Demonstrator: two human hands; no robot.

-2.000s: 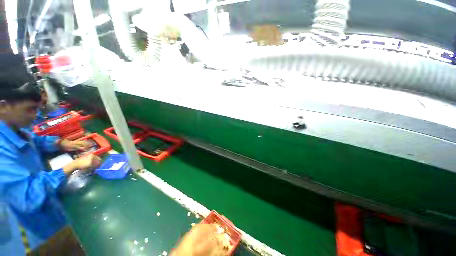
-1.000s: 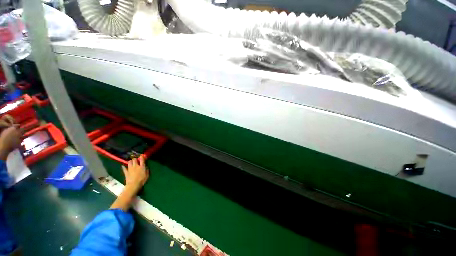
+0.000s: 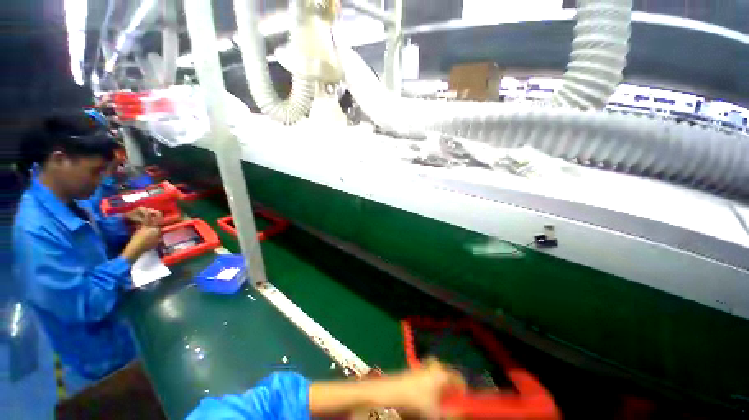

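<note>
A red tray (image 3: 412, 344) with dark contents, whose details are too blurred to tell, lies on the green belt at the lower right. My left hand (image 3: 431, 389), bare and blurred, is on its near left edge and seems to grip it; the fingertips do not show clearly. My blue-sleeved left arm reaches in from the bottom. My right hand is not in view.
A blue bin (image 3: 222, 274) stands by a white post (image 3: 234, 184). Another red tray (image 3: 271, 223) lies behind the post. A co-worker in a blue smock (image 3: 70, 267) works at the left. Pale scraps dot the bench (image 3: 189, 328).
The view has shifted. My left hand was at a red tray beside the post a second ago; hand and tray are now farther right along the belt. The co-worker shows more fully.
</note>
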